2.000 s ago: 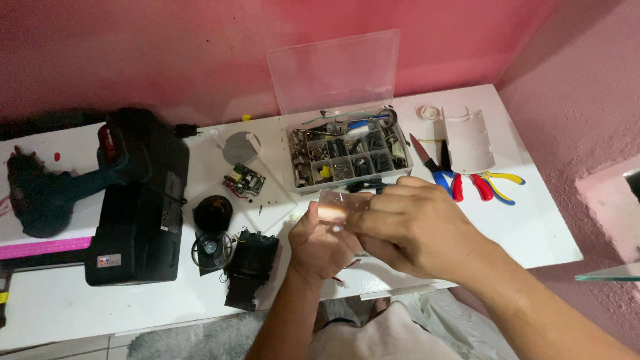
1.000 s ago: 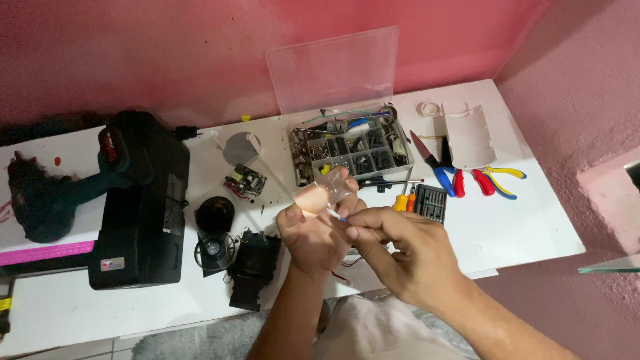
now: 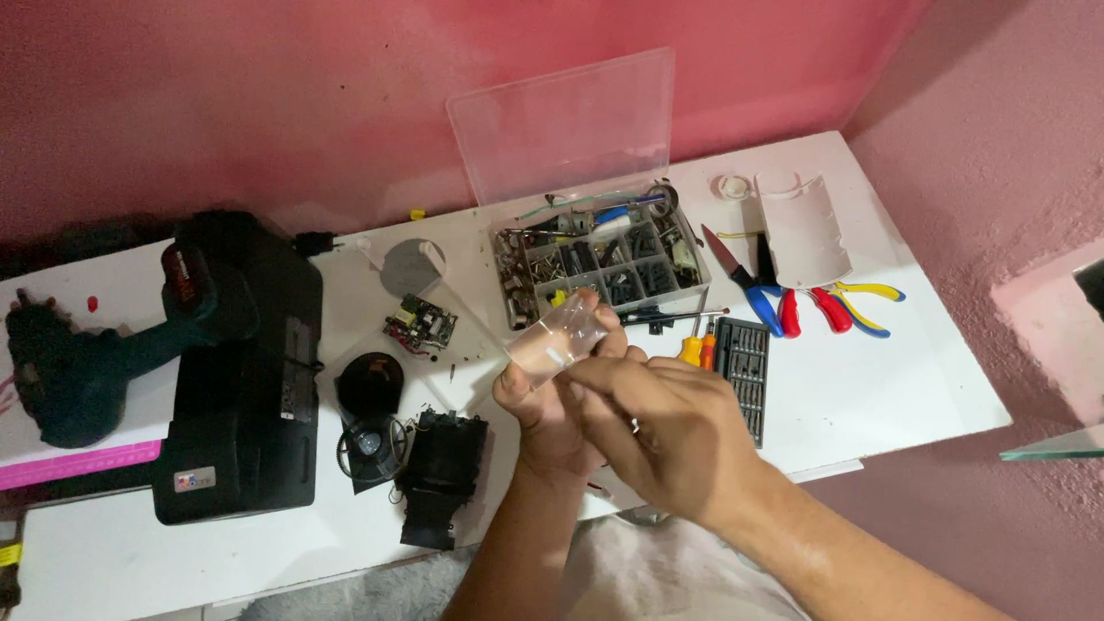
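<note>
A clear, curved plastic piece [image 3: 561, 338] is held by its edges between the thumb and fingers of my left hand [image 3: 556, 423], low in front of the parts box. My right hand [image 3: 664, 423] is at the lower right edge of this piece, with thumb and index finger pinched together; a small pale bit shows by the fingers, too small to name. Behind my hands the divided organizer box [image 3: 703, 289] stands with its clear lid up, holding screws and small parts. Just right of my right hand lie a precision bit set [image 3: 742, 371] and an orange-handled screwdriver [image 3: 692, 349].
To the left are a printer [image 3: 250, 431], a cordless drill [image 3: 86, 371], a circuit board [image 3: 421, 323], a black round housing [image 3: 369, 384] and a black plastic frame [image 3: 444, 466]. At the right lie a blue-handled knife [image 3: 759, 309], yellow-blue pliers [image 3: 862, 306] and a white curved cover [image 3: 802, 233].
My right hand was over the clear piece, then moved down and right, uncovering the bit set and screwdrivers. Now its fingers are back against the piece's lower edge. My left hand keeps hold of it.
</note>
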